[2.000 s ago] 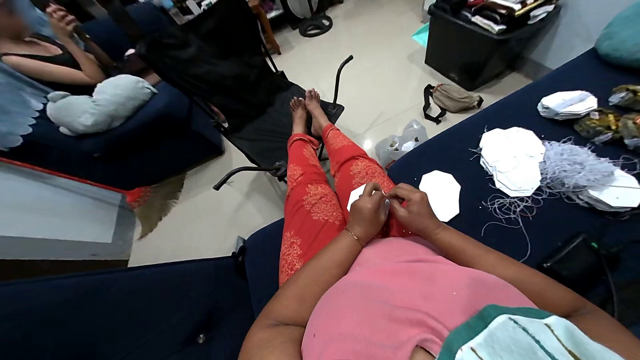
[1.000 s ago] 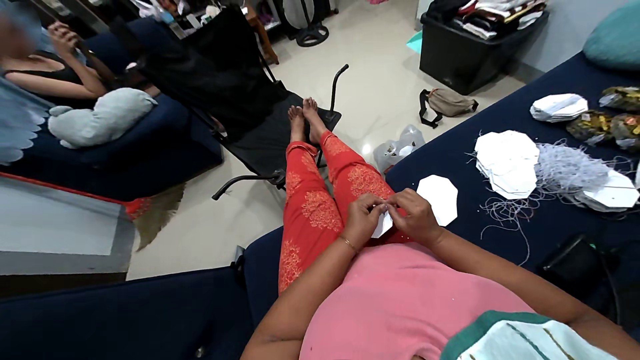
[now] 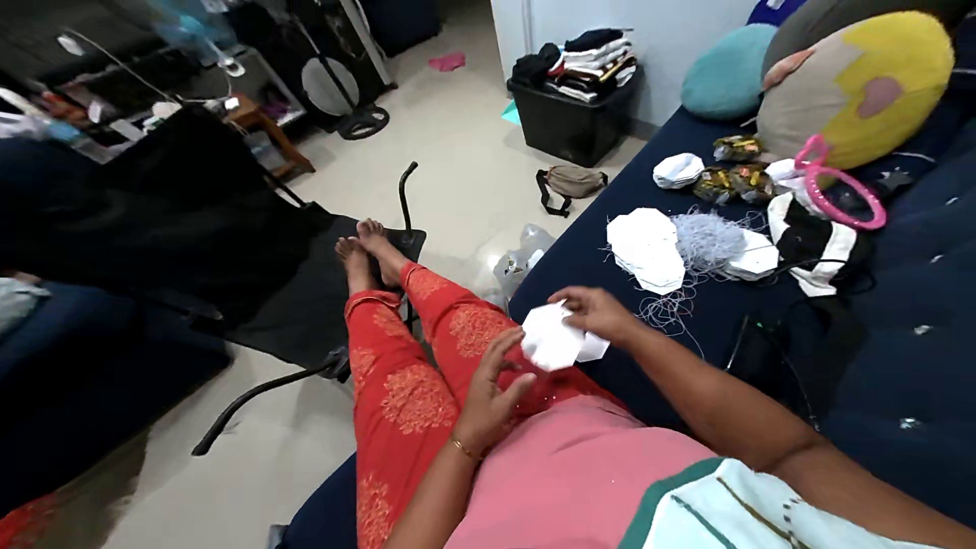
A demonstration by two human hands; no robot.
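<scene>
My right hand (image 3: 598, 314) pinches a white octagonal piece (image 3: 552, 339), flat and paper-like, by its upper right edge above my lap. My left hand (image 3: 492, 385) is at the left side of this piece, thumb and fingers apart; whether a fingertip touches the edge is unclear. Partly behind the held piece, another white piece (image 3: 594, 348) shows on the navy sofa. Farther right on the seat lies a pile of white octagonal pieces (image 3: 648, 250), touching a tangle of pale thread (image 3: 707, 242). More white pieces (image 3: 753, 256) sit right of the thread.
Beyond the thread are a white stack (image 3: 678, 171), dark-and-yellow packets (image 3: 733, 183), a pink ring-shaped object (image 3: 845, 198) and cushions (image 3: 854, 91). A black folding chair (image 3: 282, 297) supports the feet. On the floor are a plastic bag (image 3: 524, 259), a belt bag (image 3: 573, 183) and a black bin (image 3: 573, 118).
The view has swung to the right. My hands, close together over a white piece before, are now apart, with the octagonal piece in my right hand and the fingers of my left hand spread.
</scene>
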